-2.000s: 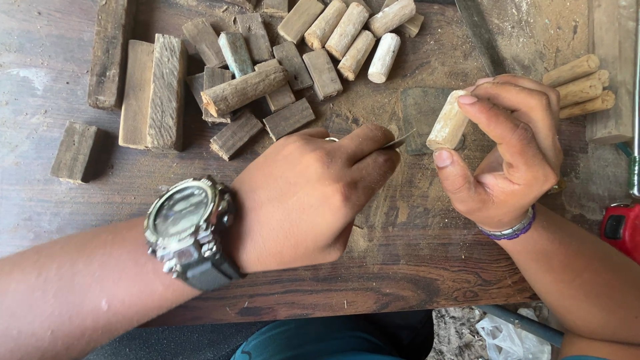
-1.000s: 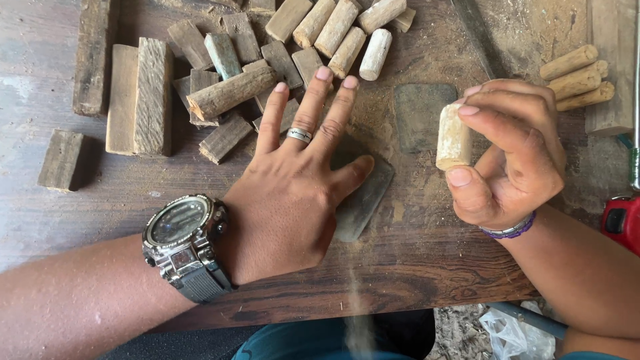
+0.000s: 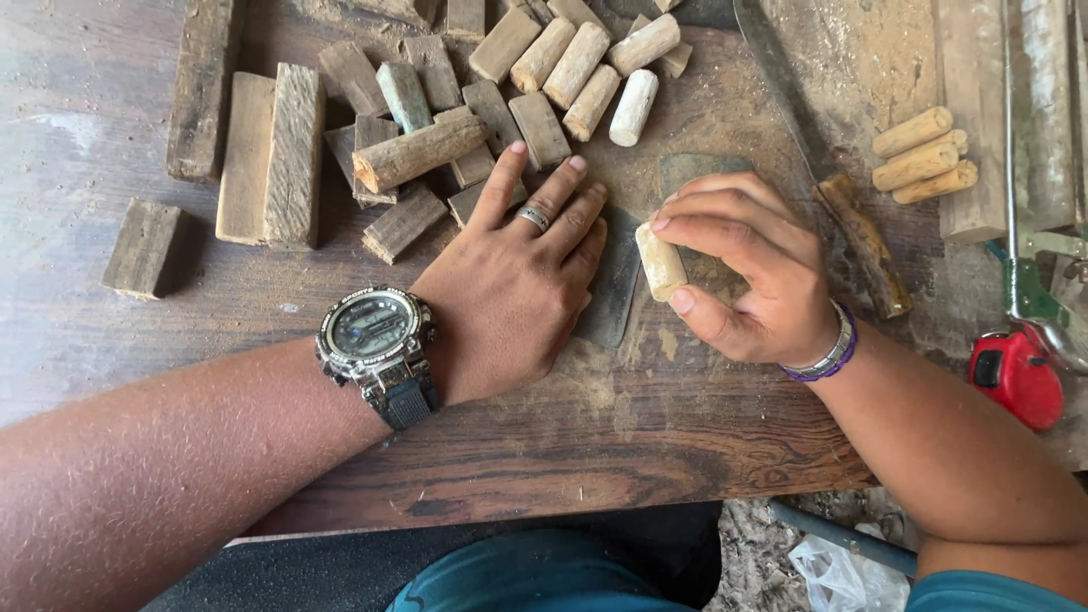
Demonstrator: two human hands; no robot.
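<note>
Between the thumb and fingertips of my right hand (image 3: 744, 263) is a short rounded wooden peg (image 3: 661, 262), held above the table. My left hand (image 3: 518, 280), with a ring and a wristwatch, lies palm down with its fingertips by the wooden blocks. Partly under its edge is a dark flat sheet (image 3: 614, 285), perhaps sandpaper; a second such sheet (image 3: 701, 170) lies partly behind my right hand. Rounded wooden pieces (image 3: 578, 64) and rectangular wooden blocks (image 3: 404, 223) form a loose heap beyond my left hand. What is under the left palm is hidden.
A knife with a wooden handle (image 3: 863, 246) lies beyond my right hand, beside several smoothed wooden pegs (image 3: 926, 157). A red tape measure (image 3: 1016, 374) and a metal-framed tool (image 3: 1011, 212) are at the right. Longer wood pieces (image 3: 293, 157) and a single block (image 3: 143, 248) lie at the left.
My left hand, at first closed with a thin sheet edge showing by its fingers, now lies flat on the table with a dark sheet partly under it. My right hand still holds the peg.
</note>
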